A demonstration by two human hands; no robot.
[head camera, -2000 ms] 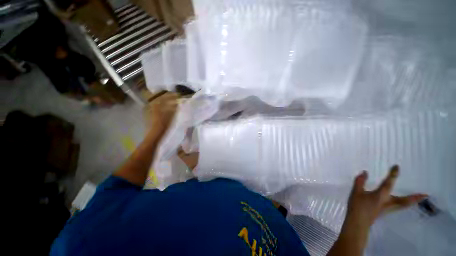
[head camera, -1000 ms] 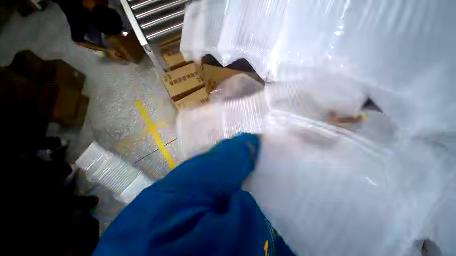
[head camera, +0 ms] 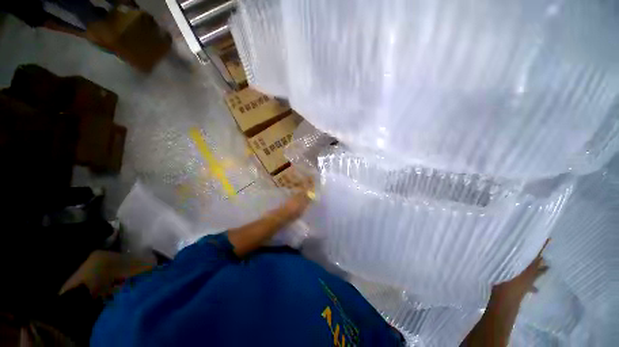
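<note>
A wide, ribbed air-column bag (head camera: 407,234) lies across in front of me, with its upper edge gaping a little. My left hand (head camera: 295,205) is at its left end, fingers at the plastic edge; blur hides how firmly it grips. My right hand (head camera: 519,281) is at its lower right end, against the plastic, with fingers partly spread; whether it grips is unclear. An air-column bag pile (head camera: 434,81) fills the upper right, above the bag. More ribbed plastic lies below and to the right of it.
Small cartons (head camera: 275,141) with dark print stand left of the plastic, below a roller conveyor (head camera: 210,20). A yellow line (head camera: 212,162) marks the floor. White plastic (head camera: 153,220) lies at lower left. Brown cartons (head camera: 98,125) stand at far left. A person's arm is by a carton (head camera: 132,37) at top left.
Both hands show again after being hidden or blurred one second ago. The ribbed bag now stretches between them. The view has shifted, and more of the small cartons shows.
</note>
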